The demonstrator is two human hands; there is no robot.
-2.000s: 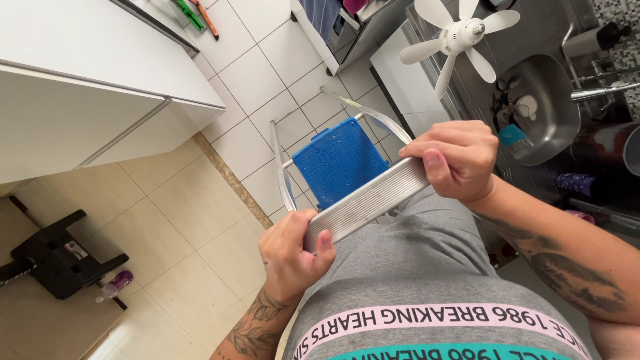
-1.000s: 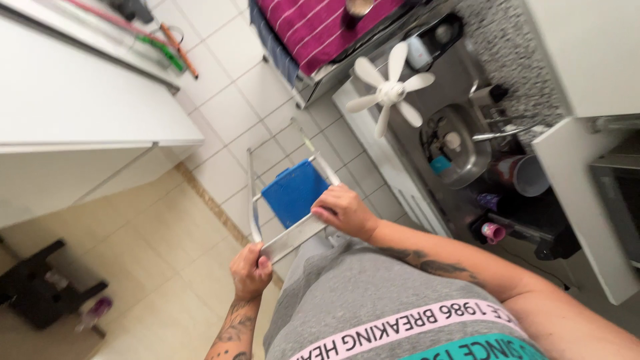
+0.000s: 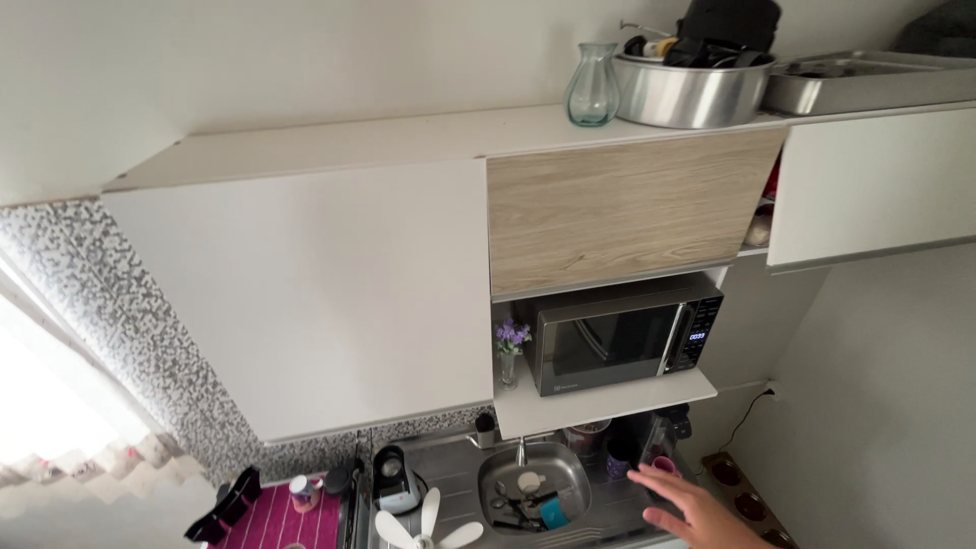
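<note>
My right hand (image 3: pixel 682 503) reaches in at the lower right with its fingers apart and holds nothing; it appears in front of the counter, near a pink cup (image 3: pixel 665 465). My left hand is out of view. Left of my right hand, a steel sink (image 3: pixel 583 488) holds a white cup (image 3: pixel 529 482), cutlery and a teal item (image 3: pixel 553 514). A white-bladed fan (image 3: pixel 428 526) stands at the bottom edge. Above the counter, a microwave (image 3: pixel 610 343) sits on a white shelf (image 3: pixel 610 404) beside a small vase of purple flowers (image 3: pixel 510 343).
Wall cabinets (image 3: pixel 320 297) span the view, one with a wood-grain door (image 3: pixel 618 213). On their top stand a glass vase (image 3: pixel 592 88), a round aluminium pan (image 3: pixel 694 95) holding dark items, and a metal baking tray (image 3: pixel 869 84). A striped magenta cloth (image 3: pixel 274 518) lies lower left.
The view has swung up from the floor to the wall cabinets. Earlier both hands gripped the top of a metal step stool with a blue step; now my right hand is off it and the stool is out of view.
</note>
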